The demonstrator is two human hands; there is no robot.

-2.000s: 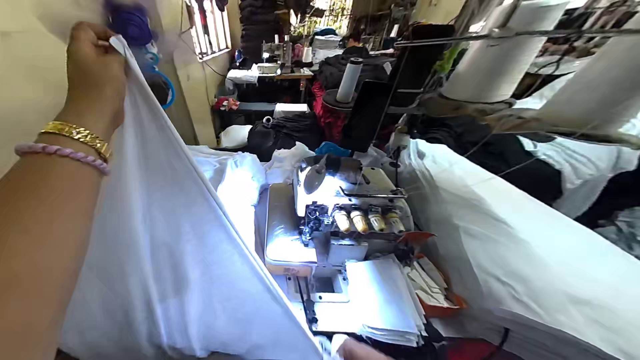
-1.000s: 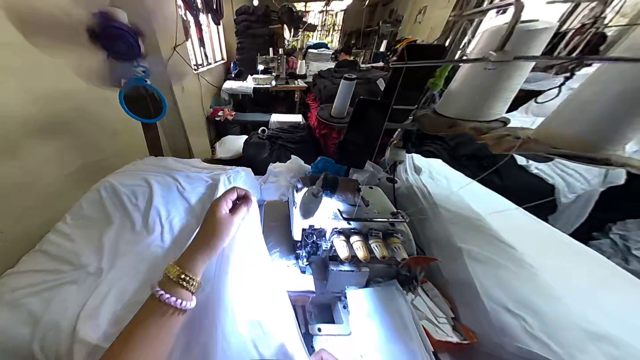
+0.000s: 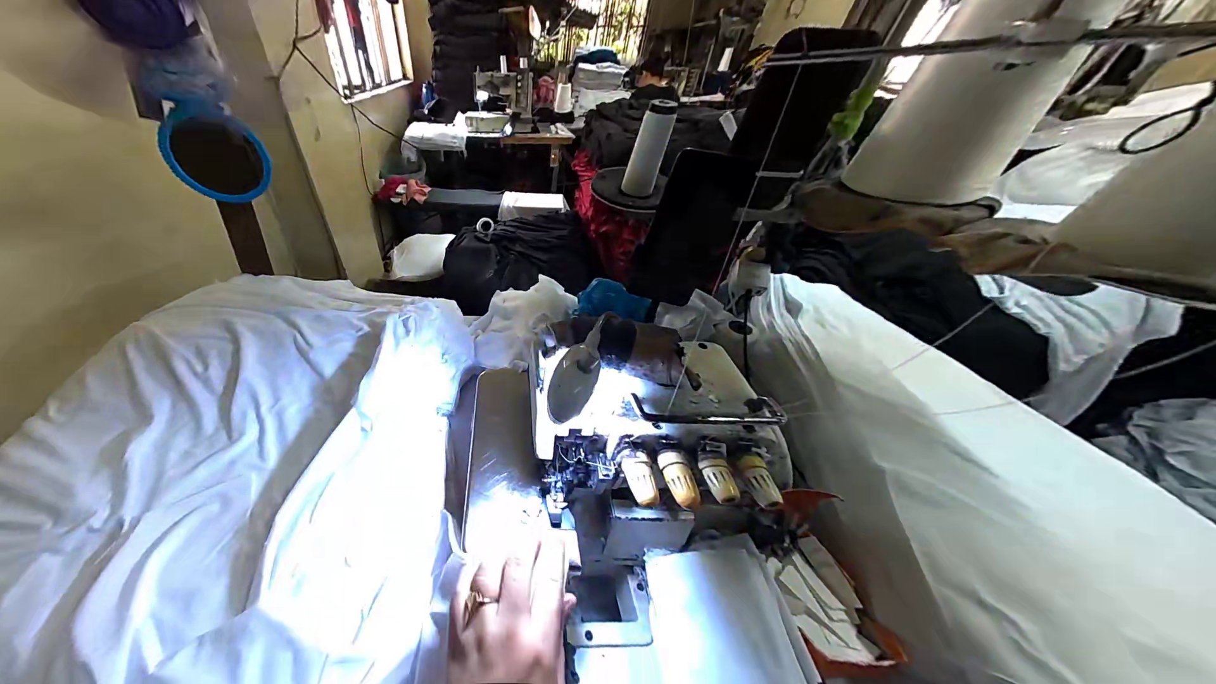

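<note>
My left hand (image 3: 513,608), with a ring on one finger, lies palm down at the front of an overlock sewing machine (image 3: 665,380). Its fingers point toward the lit needle and presser foot area (image 3: 560,484); glare hides whether they pinch anything. White fabric (image 3: 351,532) spreads from the left edge up to that hand. My right hand is out of view. Just right of the hand, a stack of white pieces (image 3: 722,608) lies by the opening in the machine bed. Several yellowish tension dials (image 3: 679,477) line the machine's front.
Scraps fill an orange container (image 3: 879,646) at the right. More white fabric (image 3: 931,494) slopes down the right side. Large white thread cones (image 3: 940,114) stand above it. A blue-rimmed round mirror (image 3: 214,157) hangs at the left. Behind are dark cloth heaps and a person.
My left hand, raised with the white fabric at first, has come down to the front of the machine. That fabric now lies spread at the left. The other hand's fingers at the bottom edge have left view.
</note>
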